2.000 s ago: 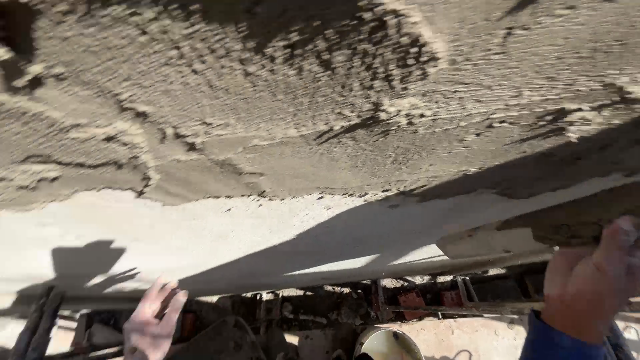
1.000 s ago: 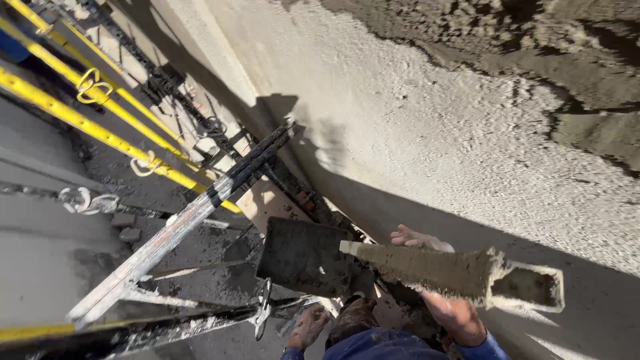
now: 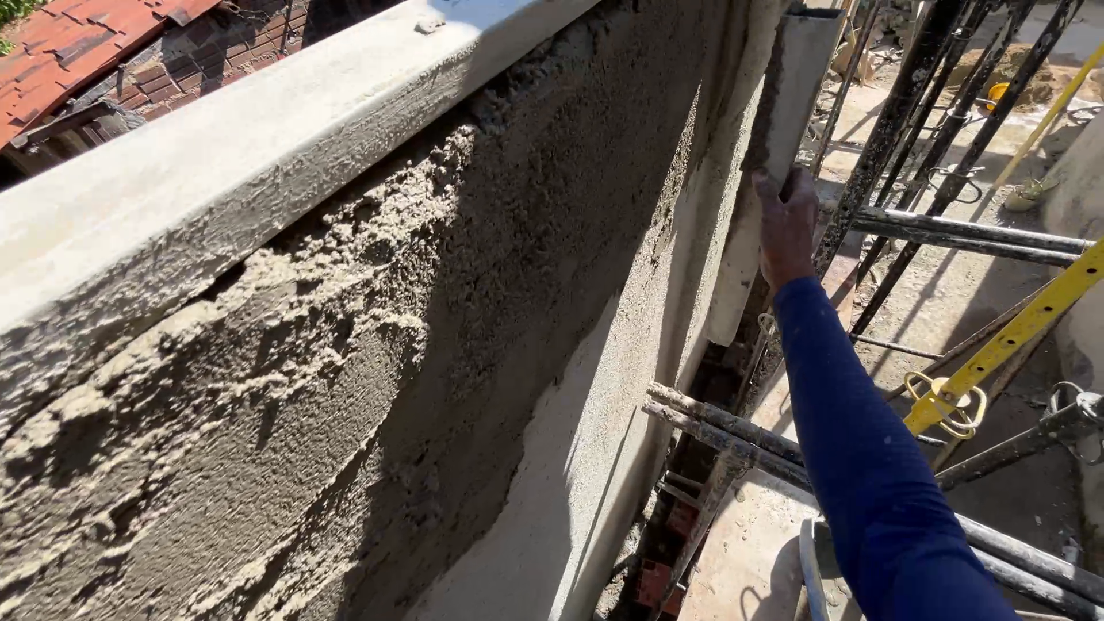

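My right hand (image 3: 787, 222), at the end of a blue sleeve, grips a long mortar-stained box-section straightedge (image 3: 789, 103) near its middle. The straightedge runs lengthwise along the wall face, one hollow end at the top of the view and the other lower down, below my hand. To its left, rough grey mortar (image 3: 345, 371) covers the upper part of the wall, ridged and lumpy in the sun and smoother in the shade. Beneath the mortar lies a paler wall strip (image 3: 552, 466). My left hand is out of view.
A pale concrete coping (image 3: 224, 164) tops the wall, with a tiled roof (image 3: 78, 60) beyond. Black scaffold tubes (image 3: 931, 129) and a yellow perforated prop (image 3: 1009, 354) stand at the right. Paired tubes (image 3: 759, 440) cross below my arm, above a pale board (image 3: 742, 543).
The view has swung strongly. The straightedge, held across in front of my body one second ago, now lies along the wall farther out. My left hand is no longer in view.
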